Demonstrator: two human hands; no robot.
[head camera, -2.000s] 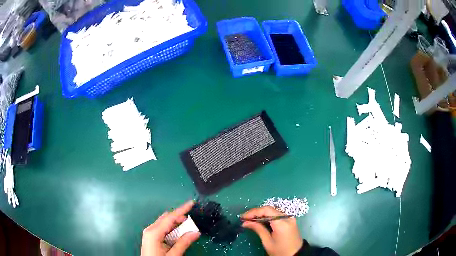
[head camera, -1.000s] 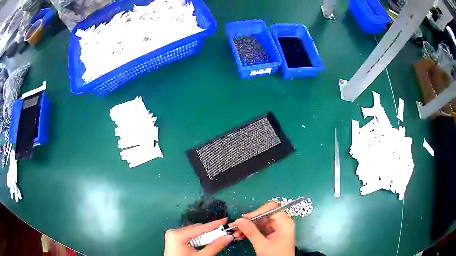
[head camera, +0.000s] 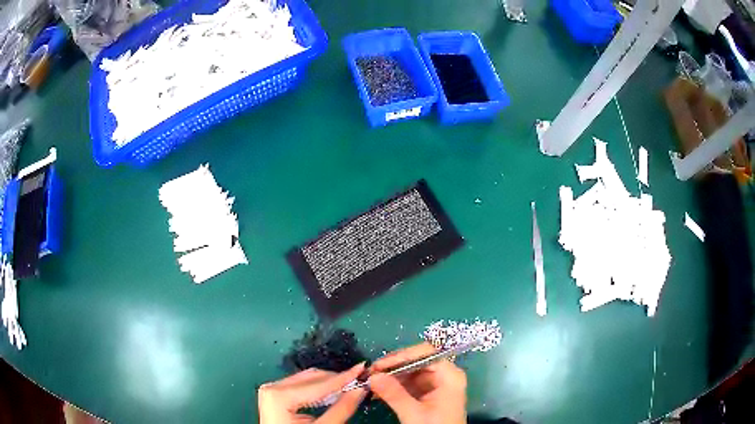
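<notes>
My left hand (head camera: 308, 399) is at the bottom edge, its fingers closed on a small white strip (head camera: 324, 399), mostly hidden by the fingers. My right hand (head camera: 424, 389) holds slim silver tweezers (head camera: 439, 356), with their tip end at the fingertips of my left hand. The two hands meet; the contact point is too small to read. A heap of small black parts (head camera: 321, 348) lies just beyond my left hand. A heap of small silvery parts (head camera: 476, 334) lies beyond my right hand. A black tray (head camera: 364, 296) with rows of tiny grey parts lies ahead.
White strips lie in a stack (head camera: 201, 222) at left and a loose pile (head camera: 617, 248) at right. Spare tweezers (head camera: 539, 269) lie beside the pile. A blue basket (head camera: 211, 103) and two blue bins (head camera: 389, 109) (head camera: 472, 109) stand behind. A metal post (head camera: 608, 79) rises at right.
My left hand moved right from the black heap's side, and my right hand came to meet it. Since one second ago, both hands stay together and the strip's face shows less. The view shifted slightly.
</notes>
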